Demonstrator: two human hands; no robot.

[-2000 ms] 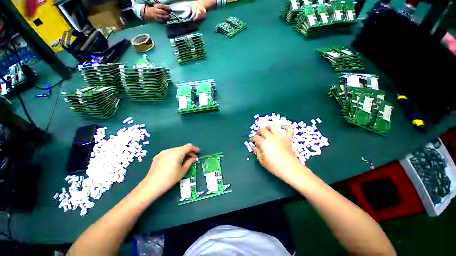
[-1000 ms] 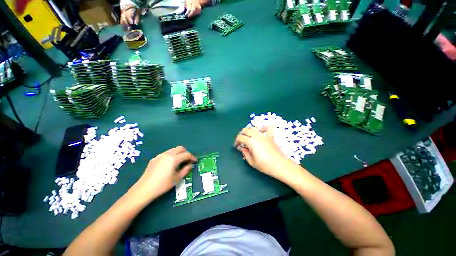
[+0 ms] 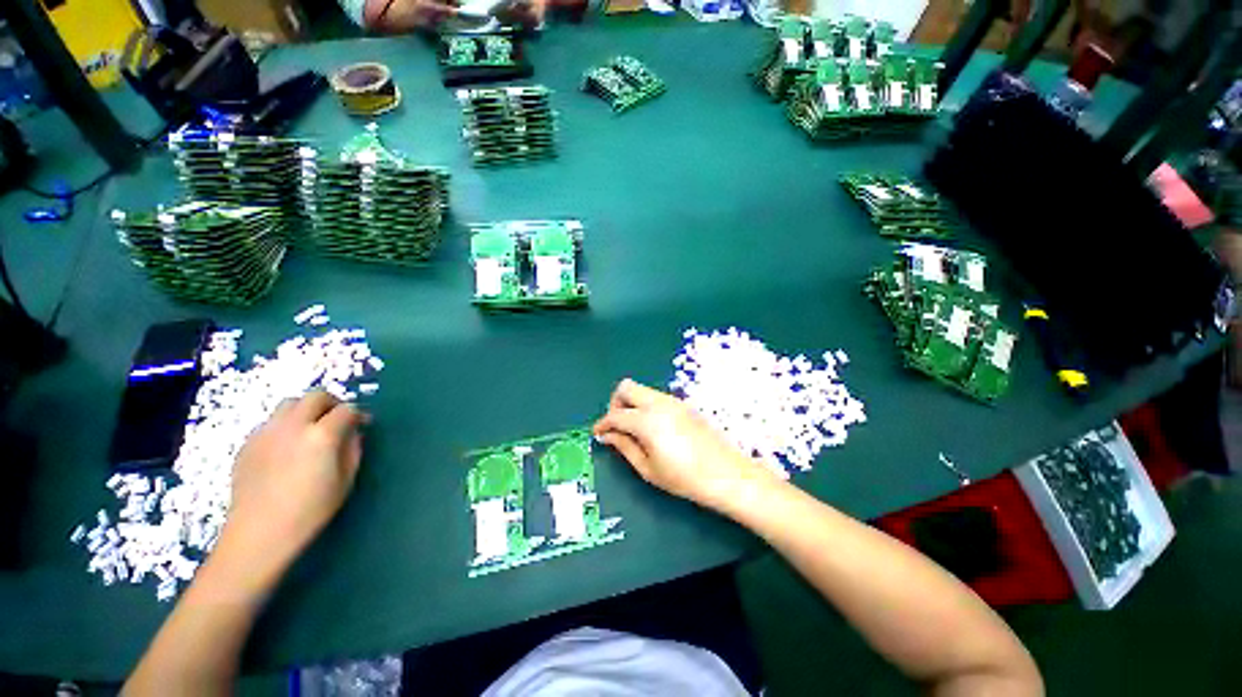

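Note:
A green PCB panel with two boards lies flat on the mat in front of me. My left hand is at the right side of the left heap of small white parts, fingers bent down; whether it holds a part is hidden. My right hand is at the upper right corner of the panel, thumb and fingertips pinched together; a tiny white part seems to show between them. The right heap of white parts lies beside and beyond my right hand.
Stacked PCB panels stand at far left, centre and right. A smartphone lies by the left heap. A tape roll, black cover, yellow-and-black tool and parts tray show. Another person's hands are opposite.
My left hand has moved left from the panel to the left heap, uncovering the left board. My right hand has moved from the right heap to the panel's upper right corner.

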